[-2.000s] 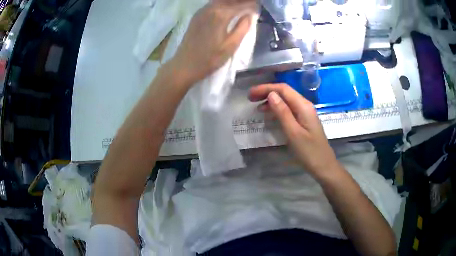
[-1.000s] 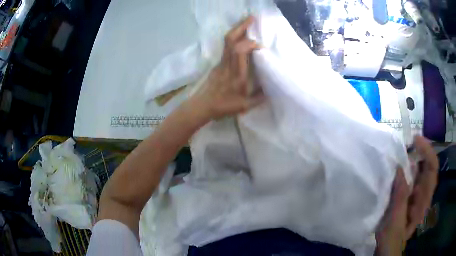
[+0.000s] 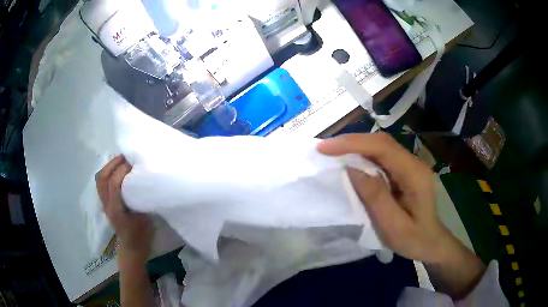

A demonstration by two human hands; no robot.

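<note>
A large thin white garment piece (image 3: 240, 174) is stretched between my two hands in front of the machine, over the table's front edge and my lap. My left hand (image 3: 123, 192) holds its left side, with fingers curled round the cloth. My right hand (image 3: 396, 198) pinches its right end between thumb and fingers. The white overlock machine (image 3: 234, 54), brightly lit, stands behind the cloth. Its clear guard (image 3: 207, 90) shows near the needle area. The cloth partly hides the blue plastic tray (image 3: 270, 102).
A purple phone (image 3: 381, 36) lies right of the machine. A white fabric strip (image 3: 414, 93) hangs over the table's right edge. More white cloth (image 3: 240, 276) lies on my lap. A small tan piece shows at the lower left. Yellow-and-black floor marking (image 3: 502, 225) runs at the right.
The view has turned towards the right. The cloth, earlier raised over the machine and tray, is now lower and spread sideways between both hands. The machine and blue tray are uncovered again.
</note>
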